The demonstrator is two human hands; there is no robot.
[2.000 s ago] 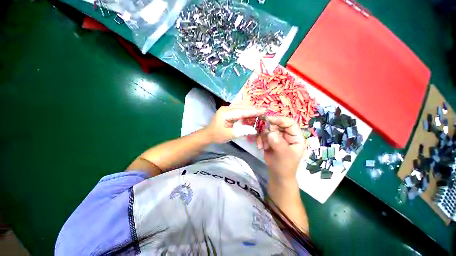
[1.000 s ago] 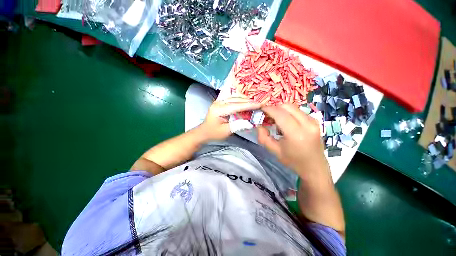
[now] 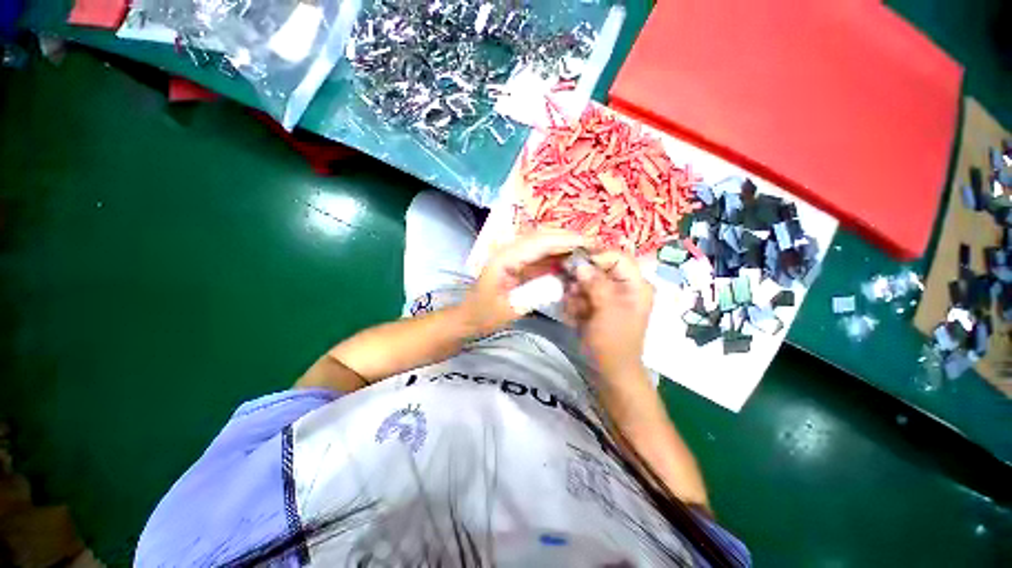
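Note:
My left hand point(image 3: 513, 286) and my right hand point(image 3: 613, 305) meet at the fingertips over the near edge of the white board point(image 3: 694, 377). A tiny dark and silvery piece point(image 3: 576, 261) is pinched between both hands' fingertips; its shape is too small and blurred to tell. A white patch point(image 3: 537, 294) shows on a finger or thumb of my left hand. The pile of red strips point(image 3: 605, 183) lies just beyond my hands. Dark, grey-blue and pale square pads point(image 3: 746, 250) lie in a pile to the right of the strips.
Silvery metal parts point(image 3: 427, 67) lie on clear plastic at upper left, beside a clear bag point(image 3: 250, 39). A large red tray or box point(image 3: 793, 105) lies beyond the board. Clear bits point(image 3: 888, 286) and brown cardboard point(image 3: 943, 277) with dark squares are at right.
My right hand has moved left and closer to my left fingertips. The pale, flat-looking piece seen between my hands a second ago no longer shows; a small dark piece shows there.

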